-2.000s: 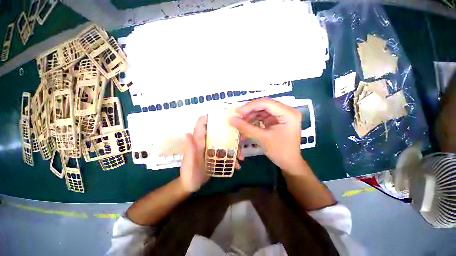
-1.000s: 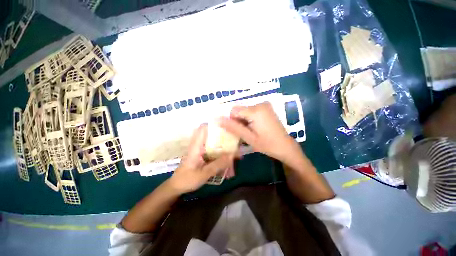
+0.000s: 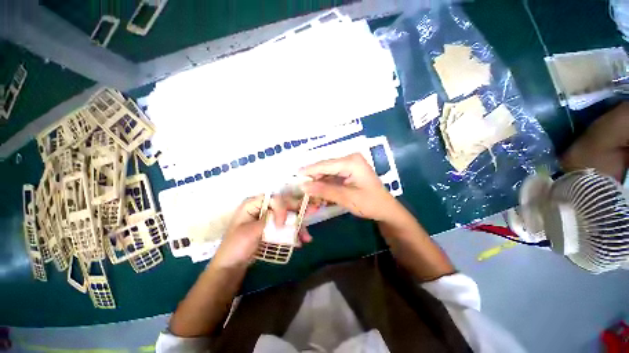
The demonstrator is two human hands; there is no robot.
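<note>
A beige phone front housing (image 3: 277, 252) is held in front of me, its key grid towards my body and its window end away. My left hand (image 3: 240, 231) grips its left side, with fingers showing through the window. My right hand (image 3: 347, 185) is at the window's far right corner, fingertips pinched. Whether a thin film is between them is too blurred to tell. A white die-cut adhesive sheet (image 3: 199, 219) lies under and beyond my hands. A bright stack of spare sheets (image 3: 269, 96) lies behind it.
A pile of housings (image 3: 90, 180) lies at left. Cream pieces (image 3: 470, 135) and a small white card (image 3: 424, 111) lie on a clear plastic bag (image 3: 448, 196) at right. A desk fan (image 3: 594, 219) and a neighbour's arm (image 3: 598, 146) are at right. Loose housings (image 3: 147, 15) lie beyond the metal rail (image 3: 196, 58).
The view has shifted. The pale piece earlier covering the housing's window no longer covers it; the window now shows open, with left fingers visible through it. Both hands remain at the housing.
</note>
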